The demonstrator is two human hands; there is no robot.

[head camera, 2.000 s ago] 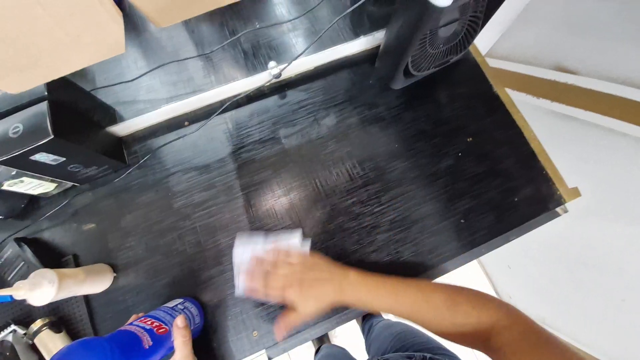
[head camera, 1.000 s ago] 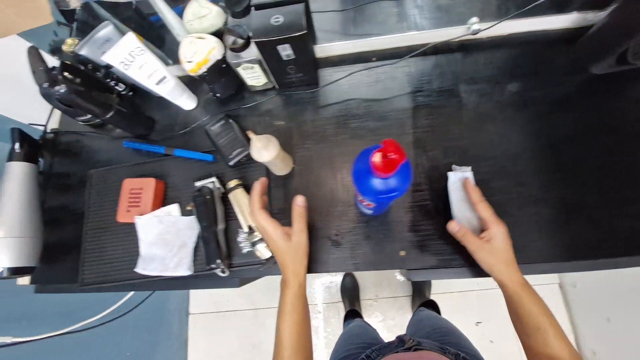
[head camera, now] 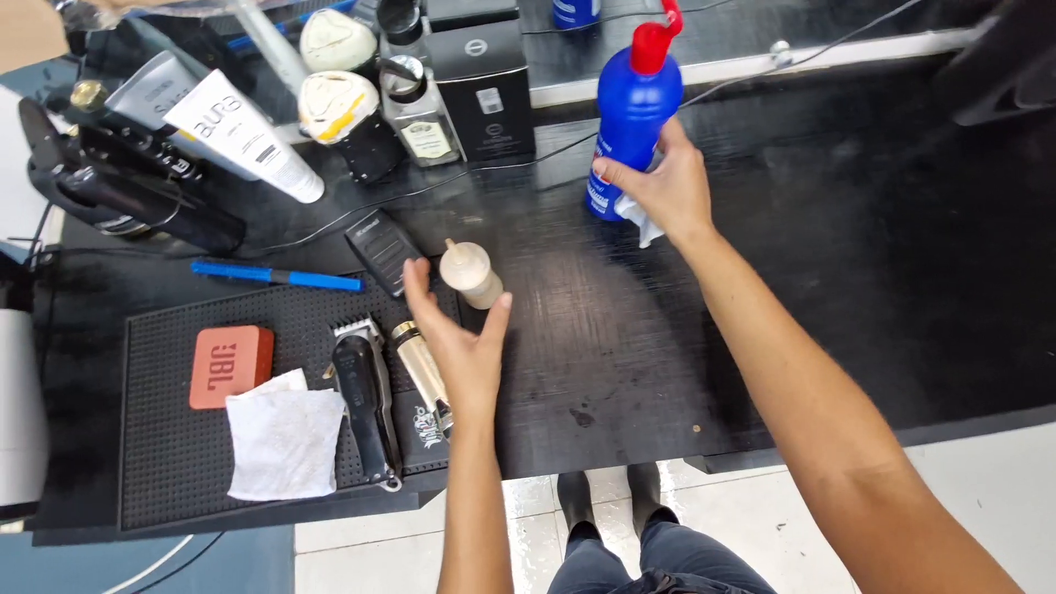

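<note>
My right hand [head camera: 672, 186] grips a blue plastic bottle [head camera: 634, 115] with a red cap near the back of the black counter, and a white cloth [head camera: 639, 221] is pinched beneath its fingers. My left hand [head camera: 462, 330] has thumb and fingers spread around the near side of a small cream squeeze bottle [head camera: 472, 276]; whether it touches the bottle I cannot tell. Just beyond that hand lies a black shaver-like device [head camera: 384, 247]. Left of it, a black hair clipper [head camera: 363, 404] and a gold-and-black trimmer [head camera: 422, 367] rest on a ribbed rubber mat [head camera: 165, 462].
An orange JBL speaker [head camera: 231, 363] and folded white cloths [head camera: 285, 445] are on the mat, with a blue comb-like tool [head camera: 276, 275] at its back edge. A white tube [head camera: 247, 140], a glass bottle [head camera: 422, 124] and a black box [head camera: 487, 99] line the back. A thin cable crosses the counter.
The blue bottle stood upright near the counter's middle one second ago; my right hand, then to its right with the cloth, now holds it farther back. My left hand has come nearer the cream bottle.
</note>
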